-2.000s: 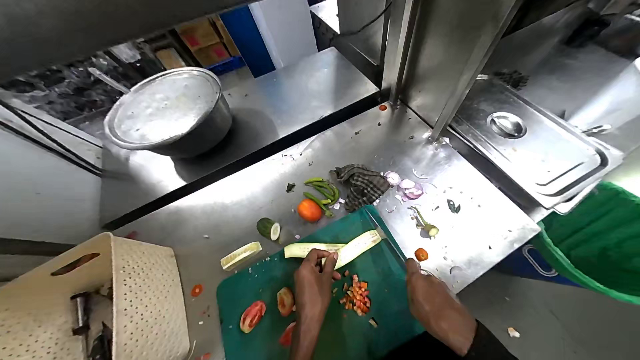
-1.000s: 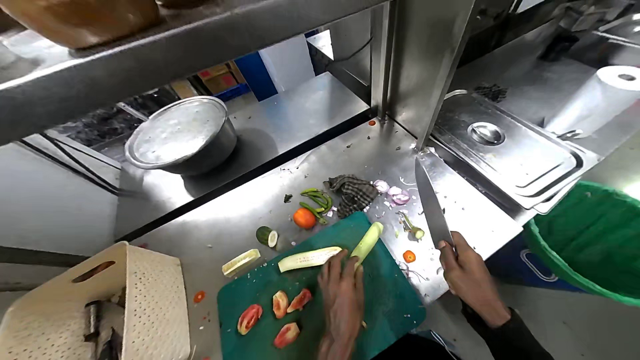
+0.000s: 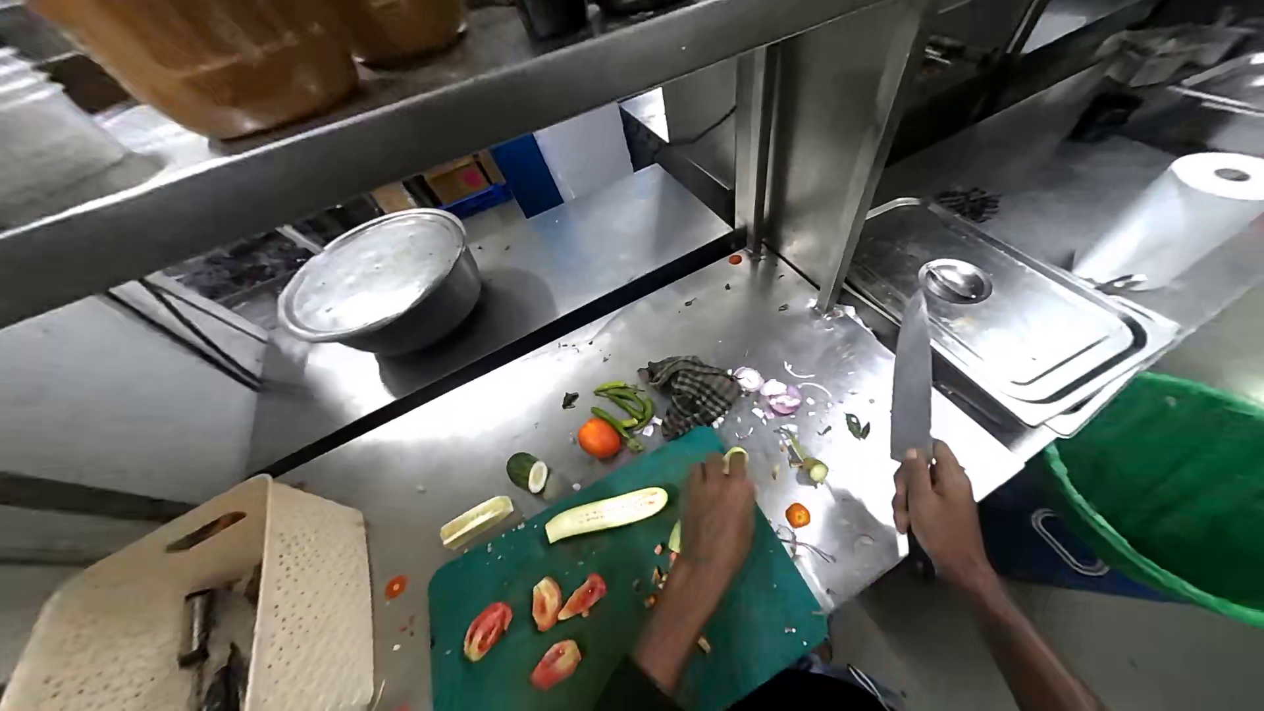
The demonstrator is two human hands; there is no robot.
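Observation:
My right hand (image 3: 936,504) grips the handle of a kitchen knife (image 3: 912,380), its blade pointing up, off the right side of the green cutting board (image 3: 780,607). On the board, my left hand (image 3: 715,509) is closed over a pale green vegetable piece (image 3: 735,456) that mostly hides beneath it. Left of that hand lies a halved pale vegetable, perhaps cucumber (image 3: 606,514). Several scooped tomato pieces (image 3: 488,631) rest nearer the board's left side. Small diced bits (image 3: 657,583) are partly covered by my left wrist. A hollowed cucumber piece (image 3: 477,522) sits just past the board's left edge.
Behind the board are an orange-red tomato (image 3: 598,437), green chillies (image 3: 624,405), a checked cloth (image 3: 691,390) and onion pieces (image 3: 783,398). A plastic basket (image 3: 314,592) stands left, a lidded pot (image 3: 380,281) beyond. Right are a steel lid (image 3: 1027,316) and green-lined bin (image 3: 1165,484). A shelf (image 3: 494,114) crosses above.
The knife was low at the board's right edge two seconds ago and is now raised, off the board. My left hand has moved right, away from the halved piece, which now lies uncovered.

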